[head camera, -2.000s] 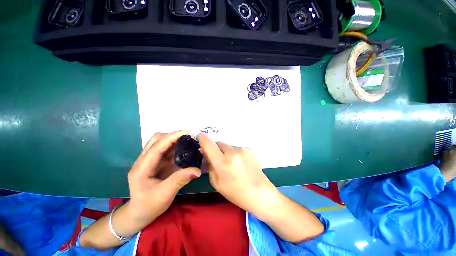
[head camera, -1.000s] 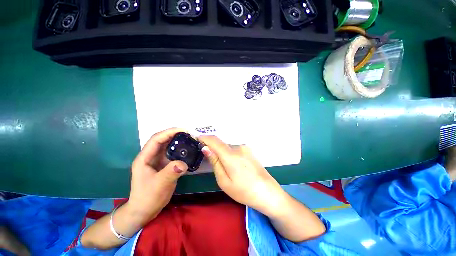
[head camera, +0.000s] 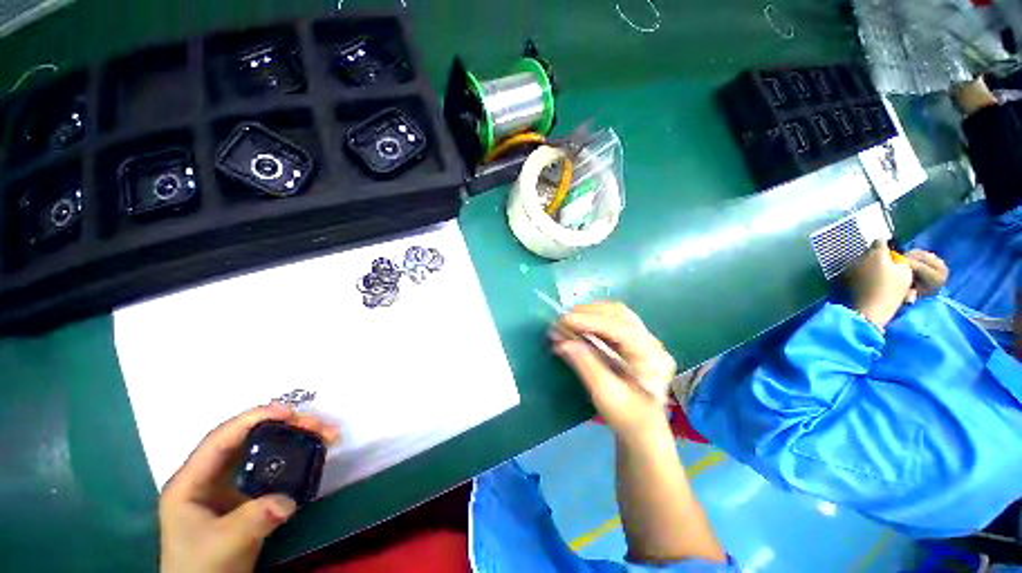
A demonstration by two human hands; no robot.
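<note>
My left hand (head camera: pixel 213 498) holds a black watch case (head camera: pixel 282 461) over the near left part of the white paper (head camera: pixel 448 369). The case's round centre and small bright dots face up. My right hand (head camera: pixel 619 356) is off the paper to the right, over the green mat, and grips slim tweezers (head camera: pixel 549 300) like a pen, slightly blurred. A small pile of tiny silvery parts (head camera: pixel 296 397) lies just beyond my left hand. A larger clump of dark ring-like parts (head camera: pixel 383 282) lies at the paper's upper right.
A black foam tray (head camera: pixel 224 213) with cases stands behind the paper. A wire spool (head camera: pixel 516 101), a cream tape roll (head camera: pixel 549 229) and a clear bag (head camera: pixel 605 179) stand right of it. Another foam tray (head camera: pixel 773 157) and a person in blue (head camera: pixel 829 414) are farther right.
The view has turned to the right. My right hand has left the watch case, moved right off the paper and now holds tweezers. My left hand still holds the case.
</note>
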